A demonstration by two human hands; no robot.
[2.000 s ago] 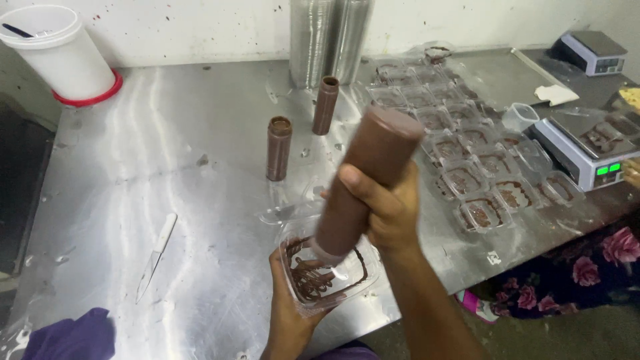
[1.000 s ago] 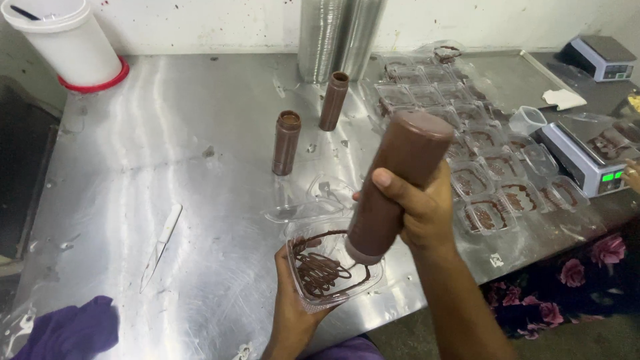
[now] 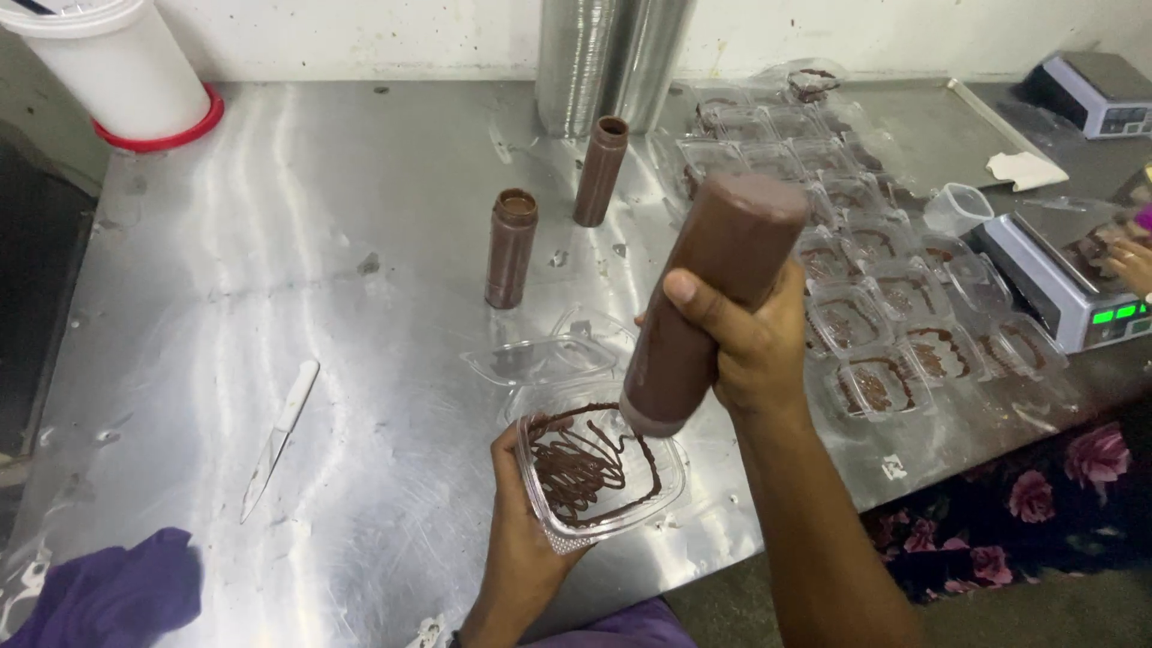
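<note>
My right hand [image 3: 756, 342] grips a squeeze bottle of brown chocolate sauce [image 3: 711, 288], tilted with its lower end over a clear plastic container [image 3: 666, 508]. My left hand [image 3: 526, 531] holds that container from its left side and below. Chocolate [image 3: 576, 472] lies inside in looping lines, thickest at the left, with a line around the walls. Clear lids [image 3: 544, 358] lie just behind it. Two narrower brown-coated bottles without caps, one nearer [image 3: 510, 252] and one farther [image 3: 601, 171], stand upright behind.
A white-handled knife [image 3: 292, 396] and purple cloth [image 3: 135, 585] lie left. A white bucket [image 3: 117, 72] stands back left, metallic film rolls [image 3: 612, 54] at the back. Many chocolate-lined containers [image 3: 846, 315], scales [image 3: 1035, 279] and a tray [image 3: 945, 135] are right, where another person's hand [image 3: 1134, 265] shows.
More chocolate lines lie in the container than two seconds ago, now reaching farther toward its right side. Both hands keep their hold on the bottle and container.
</note>
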